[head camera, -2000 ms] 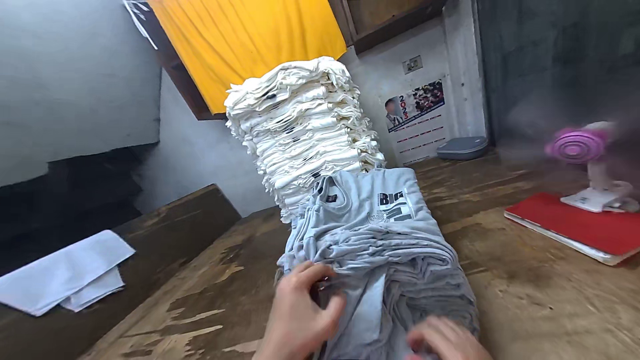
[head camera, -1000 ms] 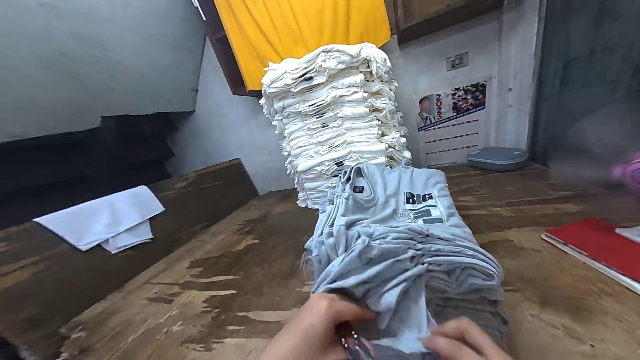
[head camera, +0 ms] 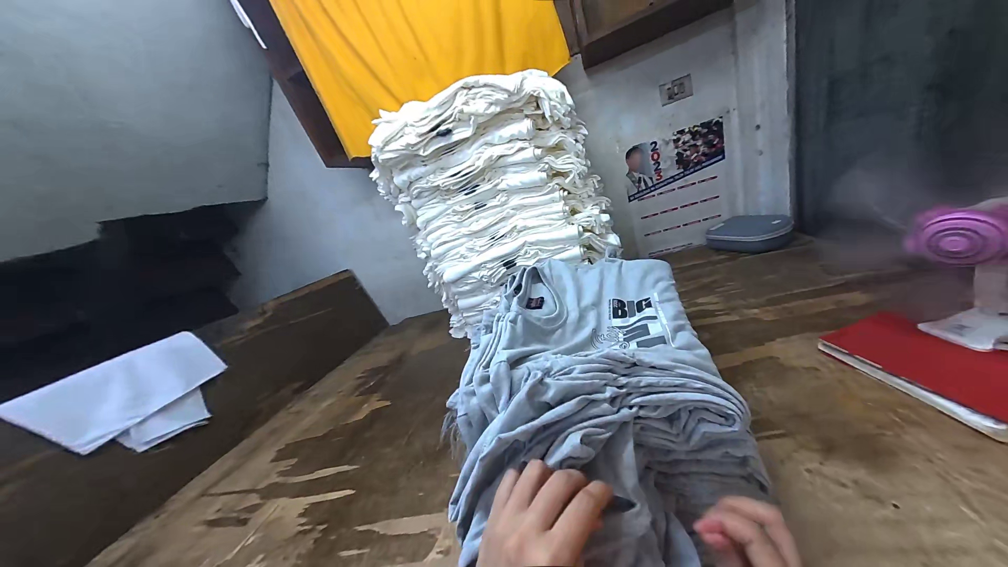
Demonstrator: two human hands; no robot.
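Note:
A stack of grey T-shirts lies on the wooden table, its top shirt showing a dark neck label and a printed chest design. My left hand rests on the near folds, fingers curled, with the tip of a dark object showing beside them; whether it grips that or the cloth is unclear. At the near right side of the stack is my right hand, its fingers bent, its hold on the cloth not clear. Behind the grey shirts rises a tall, leaning stack of white folded garments.
On the right lie a red book or folder and a pink and white fan. A grey case sits by the back wall. White folded cloth hangs over the wooden ledge on the left. Yellow cloth hangs above.
The left hand was at the left side of the grey stack two seconds ago and is now on its near folds. The loose grey cloth between the hands has shifted.

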